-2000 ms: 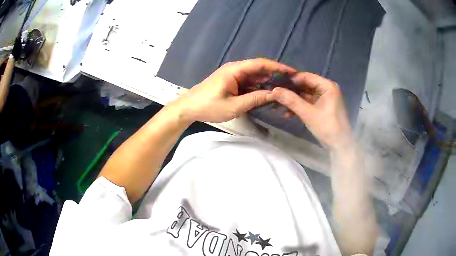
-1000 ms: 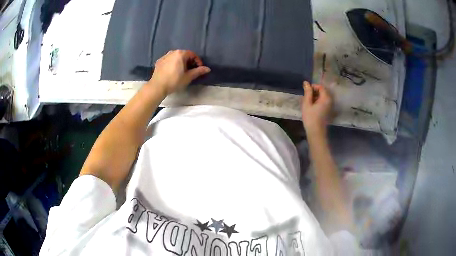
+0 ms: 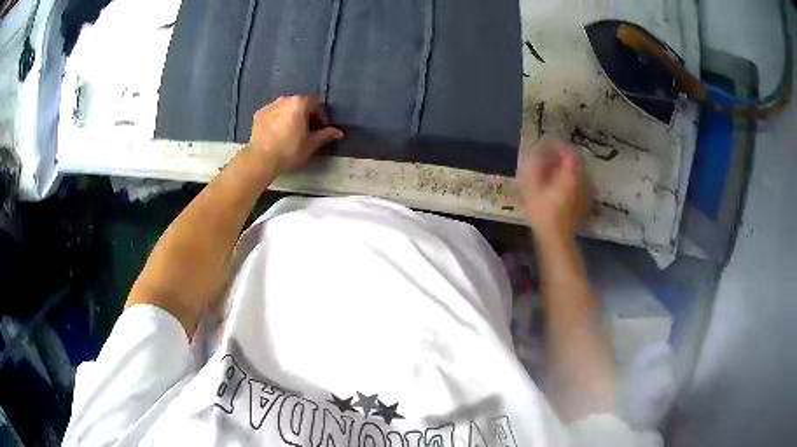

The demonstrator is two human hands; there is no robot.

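Observation:
A dark grey garment panel (image 3: pixel 376 79) with raised seam lines lies flat on the white pressing table, its straight edge towards me. A darker band (image 3: pixel 419 147) runs along that near edge; I cannot tell if it is a separate strip or a fold. My left hand (image 3: pixel 293 131) is on the panel near this edge, fingers curled and thumb pointing right; whether it pinches cloth is hidden. My right hand (image 3: pixel 557 183) is blurred, just right of the panel's near right corner; I cannot tell if it holds anything.
A steam iron (image 3: pixel 638 70) with an orange-brown handle lies on the right of the table, its hose (image 3: pixel 751 109) running right. The stained white table cover (image 3: pixel 437 182) shows along the front edge. Dark cloth (image 3: pixel 83 13) lies at the far left.
The hands were together over the cloth, then parted; now both are at the panel's near side. The darker band has shifted down to the edge. The view has turned, bringing the iron into fuller view.

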